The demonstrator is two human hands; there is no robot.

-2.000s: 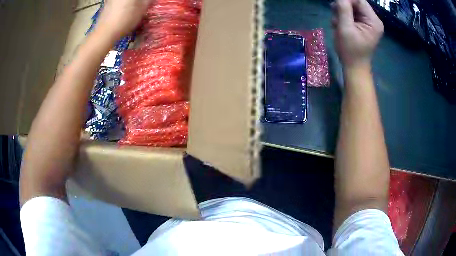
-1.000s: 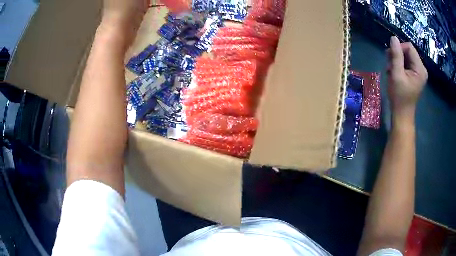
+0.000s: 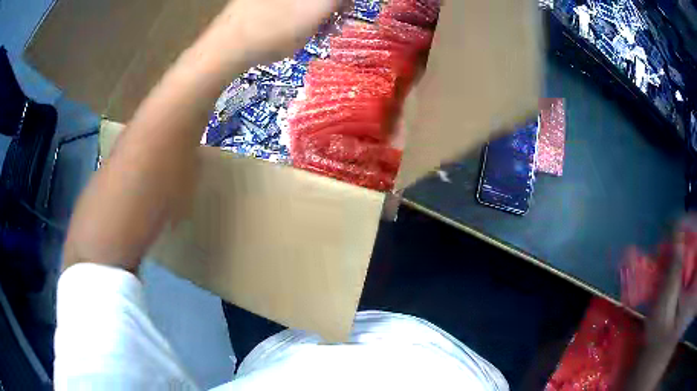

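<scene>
An open carton (image 3: 283,214) stands at the left. Loose blue circuit boards (image 3: 256,111) lie in its left part, and red bubble bags (image 3: 344,107) stand in a packed row beside them. My left hand (image 3: 286,23) is over the carton at the top edge, blurred and partly cut off; its fingers do not show clearly. My right hand (image 3: 672,286) is blurred at the right edge, holding a crumpled red bubble bag (image 3: 643,275) near the table edge, above the discard box of red bags (image 3: 596,351).
A smartphone (image 3: 508,168) lies on the green table (image 3: 588,214), beside a flat red bubble bag (image 3: 552,137). A black tray (image 3: 585,46) with silver-blue boards is at the far right. A carton flap (image 3: 474,84) leans over the table. Black chairs are at the left.
My right hand has moved from the tray side down to the table's front edge and now holds a red bag. My left hand has shifted right over the carton. The phone is more fully visible.
</scene>
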